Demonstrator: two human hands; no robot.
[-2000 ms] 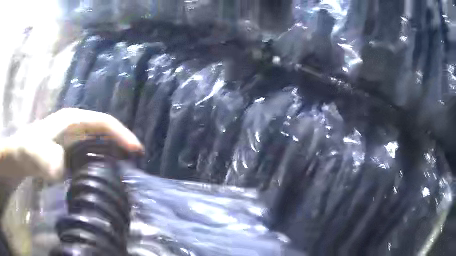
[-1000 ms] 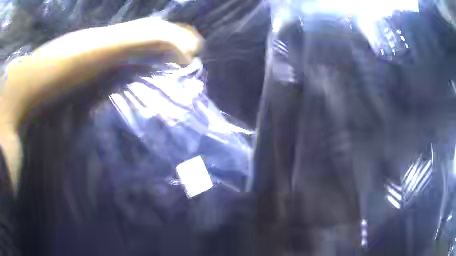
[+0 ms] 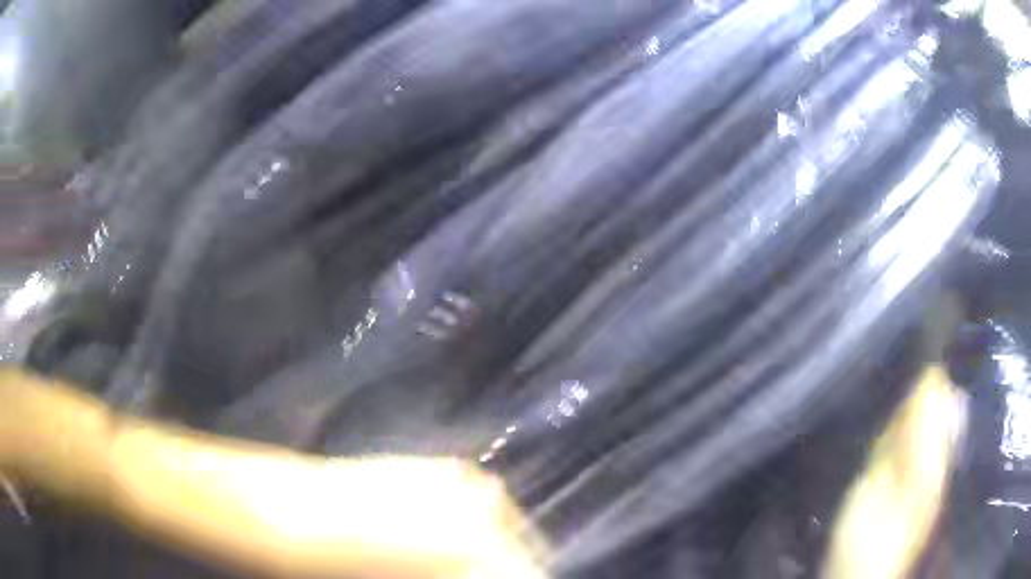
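Bagged garments (image 3: 633,226), dark and grey-blue under shiny clear film, fill most of the head view in long slanting folds. My left hand and forearm (image 3: 317,503) show as a bright, blurred shape along the bottom left, against the lower ends of the folds. The fingers cannot be made out, so its grip is unclear. My right hand (image 3: 899,486) is a narrow bright blurred shape at the lower right, beside the garments and cut off by the bottom edge. Its grip cannot be told either.
More dark film-covered material (image 3: 1012,396) with white glints lies at the right edge. A reddish patch (image 3: 34,221) shows at the left edge. A blurred grey-green area (image 3: 85,68) is at the top left.
The view has swung from garments with a white label to slanting folds close up. The left arm is now low in the picture. The right hand has come into view.
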